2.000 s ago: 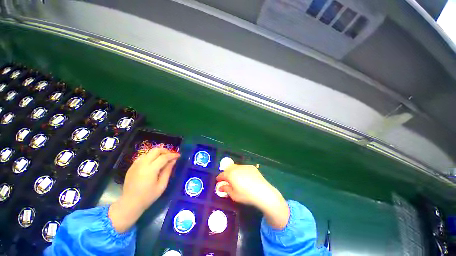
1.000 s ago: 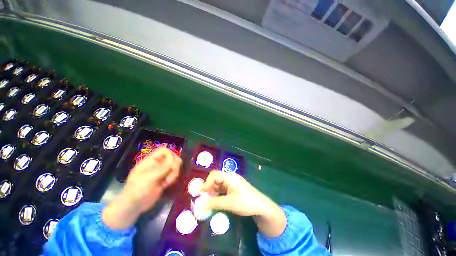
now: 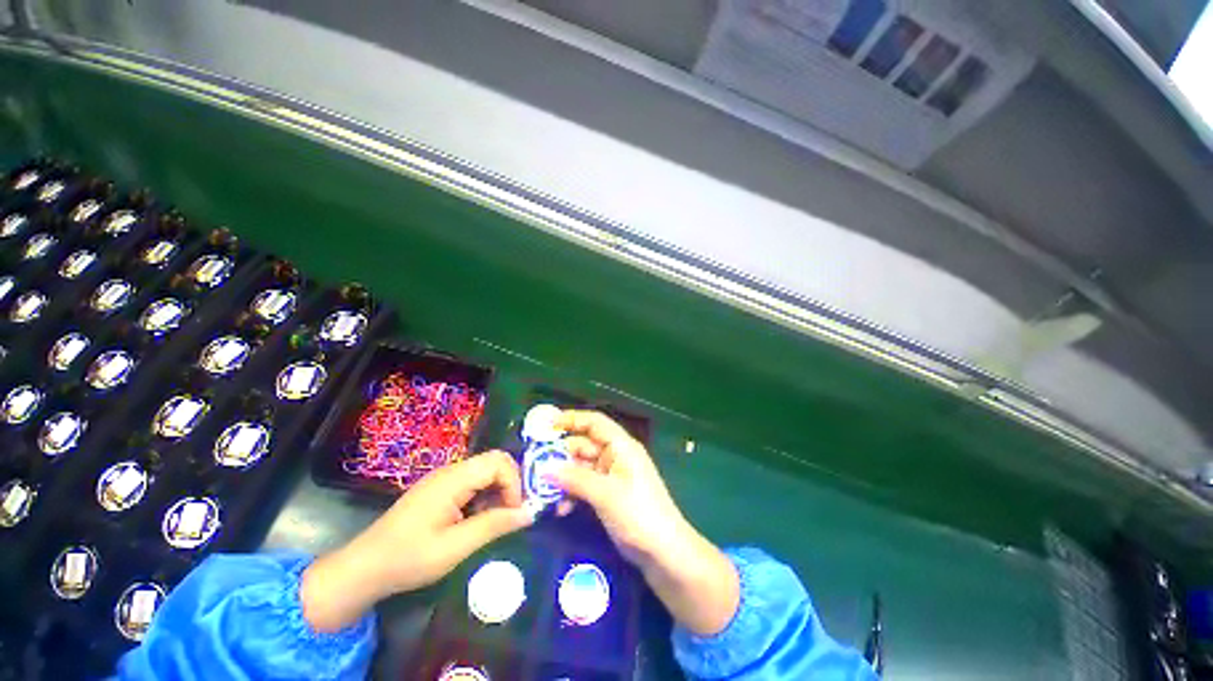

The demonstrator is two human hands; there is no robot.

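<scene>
A round glowing module (image 3: pixel 545 474) is held above the working tray (image 3: pixel 532 636) in the fingertips of my right hand (image 3: pixel 615 482). My left hand (image 3: pixel 446 522) reaches the module's lower left edge with thumb and fingertips; whether it holds a strand there is too small to tell. Another lit module (image 3: pixel 541 423) shows just behind the held one. Two lit modules, one white (image 3: pixel 496 591) and one bluish (image 3: pixel 584 593), sit in the tray pockets nearer me. The black parts box (image 3: pixel 323 460) with tangled red, pink and blue strands (image 3: pixel 415 428) stands left of the tray.
Stock trays (image 3: pixel 153 386) with rows of unlit modules cover the left side. Dark tweezers (image 3: pixel 874 631) lie on the green mat (image 3: pixel 785 532) at right. A clear gridded item (image 3: pixel 1093 605) lies far right. A grey-white panel (image 3: pixel 532 146) with a posted sheet stands behind.
My left hand has moved right, from over the parts box to the module. My right hand has lifted a module from the tray area and brought it slightly up. The tray modules' light colours have changed.
</scene>
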